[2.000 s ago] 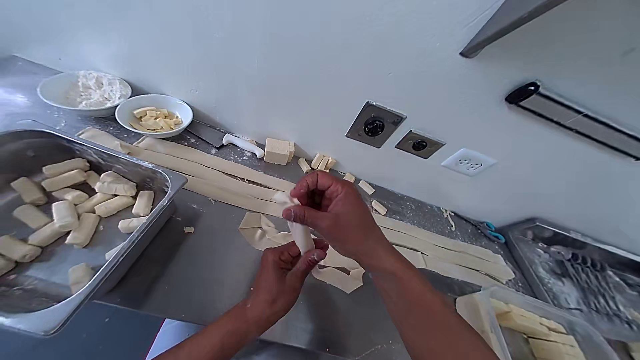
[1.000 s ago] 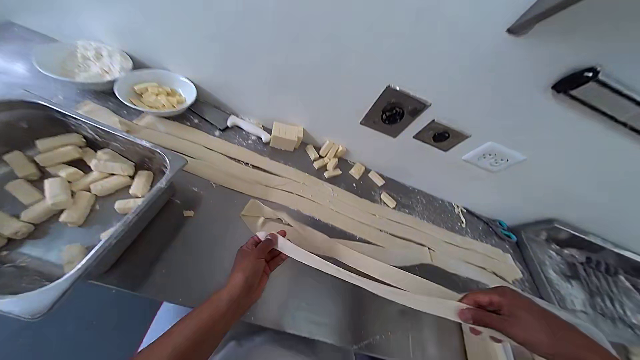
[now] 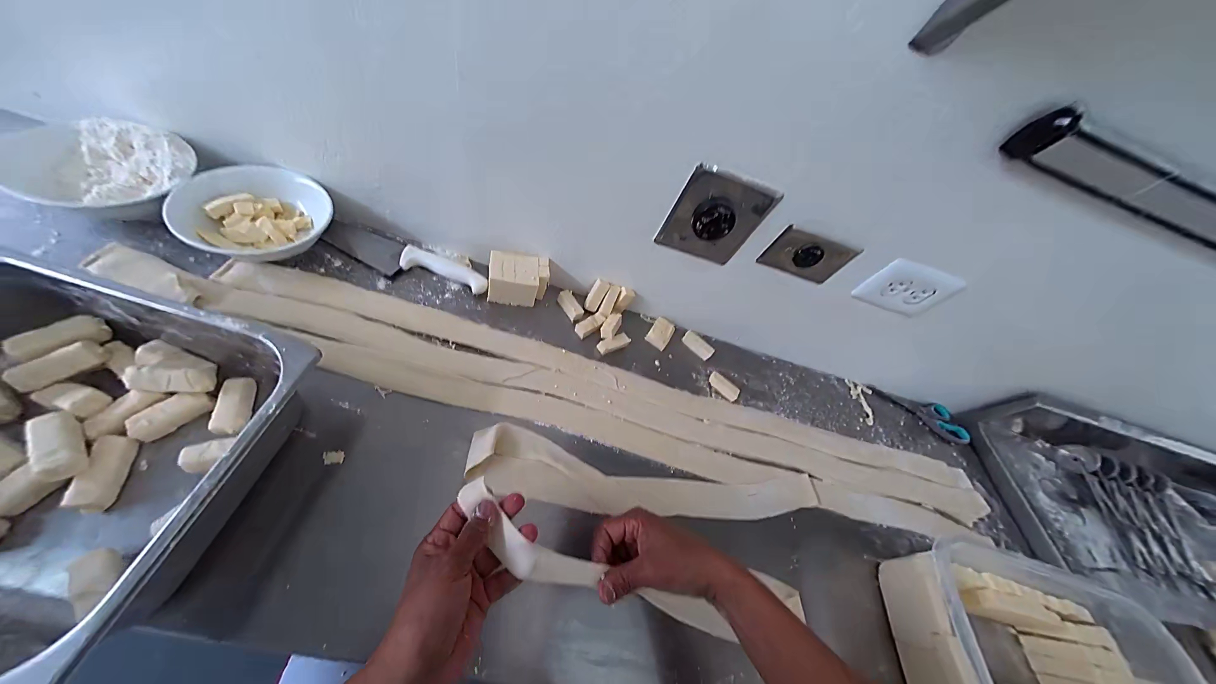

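My left hand point(image 3: 470, 551) holds the folded end of a thin dough strip point(image 3: 565, 570) between thumb and fingers. My right hand point(image 3: 655, 560) pinches the same strip farther along, and its tail runs out behind that hand onto the steel counter. Whether anything is inside the folded end cannot be seen. Just beyond my hands lies another loose dough strip point(image 3: 655, 496), bent over at its left end. Behind it several long flat dough strips point(image 3: 494, 366) stretch side by side across the counter. Cut cheese sticks point(image 3: 608, 309) lie near the wall beside a cheese block point(image 3: 514, 277).
At left is a steel pan point(image 3: 275, 380) of wrapped dough pieces. Bowls of flour point(image 3: 123, 161) and cheese pieces point(image 3: 249, 223) stand behind it. A white-handled knife point(image 3: 442, 269) rests by the wall. Scissors point(image 3: 936, 418), a metal tray point(image 3: 1007, 446) and a plastic container point(image 3: 959, 608) are at right.
A second ago the strip was stretched between my widely spread hands. Now my right hand is much nearer my left, and the strip's left end is folded over my left fingers.
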